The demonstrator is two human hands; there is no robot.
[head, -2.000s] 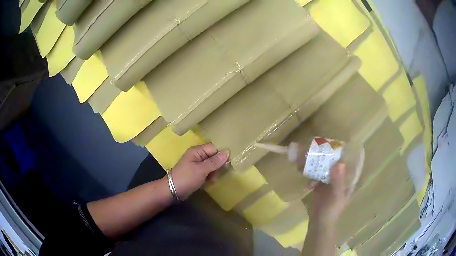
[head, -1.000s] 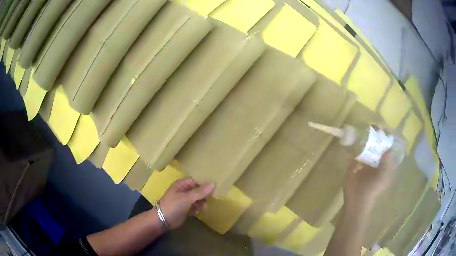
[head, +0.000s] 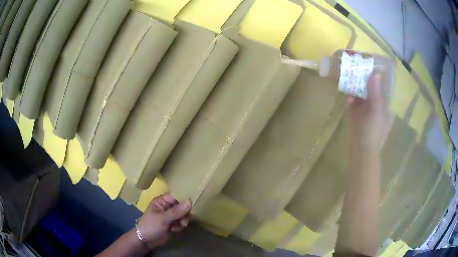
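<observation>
Overlapping khaki panels (head: 201, 120) lie in a fanned row, with thin glue lines along their long edges. My right hand (head: 369, 108) holds a clear glue bottle (head: 355, 74) with a white label. Its pale nozzle (head: 300, 62) points left, its tip at the upper end of one panel's edge. My left hand (head: 168, 216) pinches the lower corner of that same panel between thumb and fingers. Yellow pieces (head: 266, 22) show past the panels' upper ends and also past their lower ends.
Panels at the left (head: 37, 60) curl up in a tight row. A pale sheet or covering (head: 422, 30) lies at the upper right. A brown box-like object (head: 35, 201) and a blue item (head: 59, 233) are low at the left, below the table edge.
The bottle has moved up and left in the picture, its nozzle now at a panel's upper end. The panels and my left hand appear shifted left. My left hand still pinches a panel corner.
</observation>
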